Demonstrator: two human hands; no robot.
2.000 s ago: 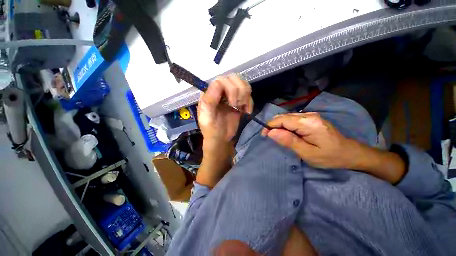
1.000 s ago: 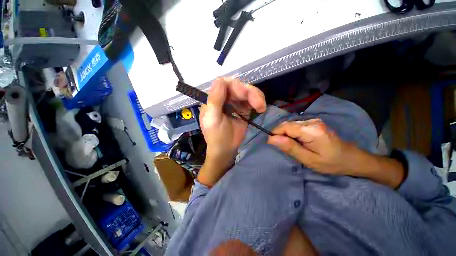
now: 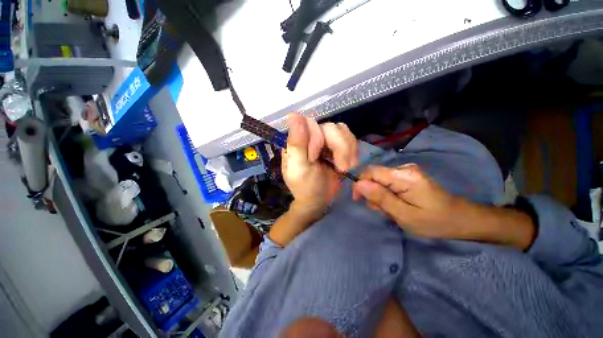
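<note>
My left hand (image 3: 317,158) grips a narrow dark patterned fabric strip (image 3: 263,130) between thumb and fingers. The strip's free end points up-left over the table edge. A thin dark tail runs from that end to a long dark fabric piece (image 3: 210,58) on the table. My right hand (image 3: 410,198) pinches a thin dark shaft or cord (image 3: 350,176), which runs to the left hand; its far end is hidden by the fingers. Both hands are above the lap, a small gap apart.
Spare dark strips (image 3: 307,56) lie on the white table (image 3: 390,39), with black scissor handles (image 3: 522,6) at its far right. A printed ruler edge (image 3: 436,64) borders the table. A blue basket (image 3: 198,165) and a carton (image 3: 235,236) stand below left.
Both hands have moved slightly right and down, and the strip with them. The gap between the hands narrowed since one second ago. The dark tail now stretches further down from the long piece.
</note>
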